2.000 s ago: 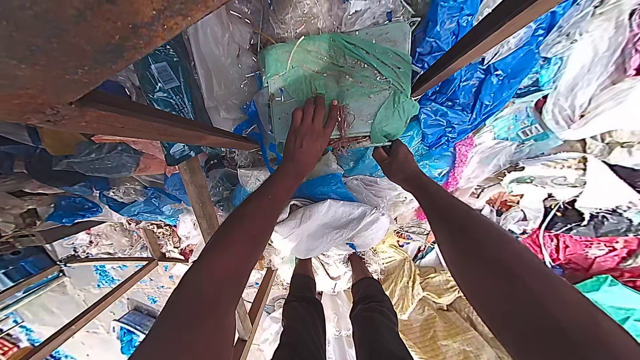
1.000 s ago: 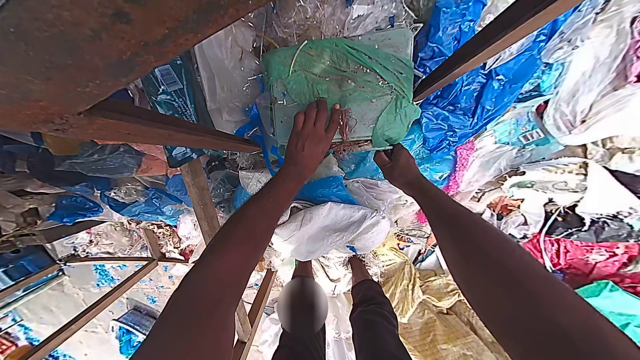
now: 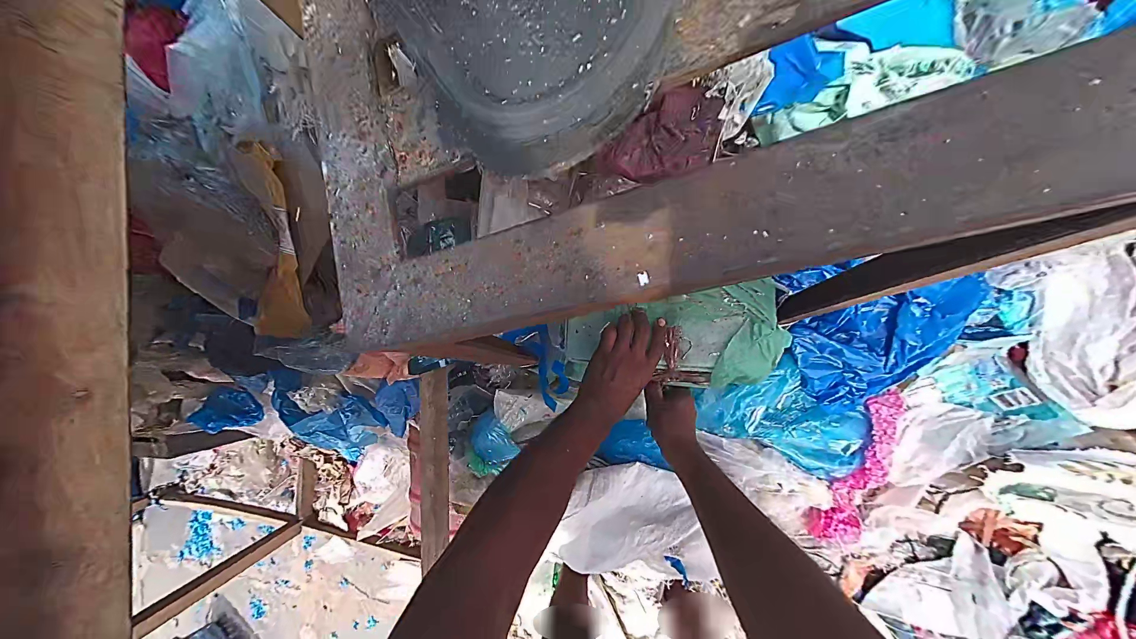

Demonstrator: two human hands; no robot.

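My left hand [image 3: 624, 359] lies on a flat, pale green panel [image 3: 701, 333], its fingers spread a little over the surface. Green plastic film [image 3: 754, 342] drapes over the panel's right side. My right hand [image 3: 672, 413] is at the panel's near edge, just below and right of my left hand, and its fingers are mostly hidden; whether it grips the edge cannot be told. Between the two hands and to the right is a tuft of reddish-brown strands [image 3: 673, 351]. A beam hides the panel's far part.
A wide, speckled beam [image 3: 754, 213] crosses just beyond my hands, below a round dark metal part [image 3: 541, 80]. A wooden post [image 3: 62, 319] stands at the far left. Blue plastic sheeting [image 3: 887, 337] and a white plastic sheet [image 3: 630, 519] lie around the panel.
The view has shifted, and the beam and round metal part now cover the panel's far side. My right hand has moved left along the near edge, close to my left hand.
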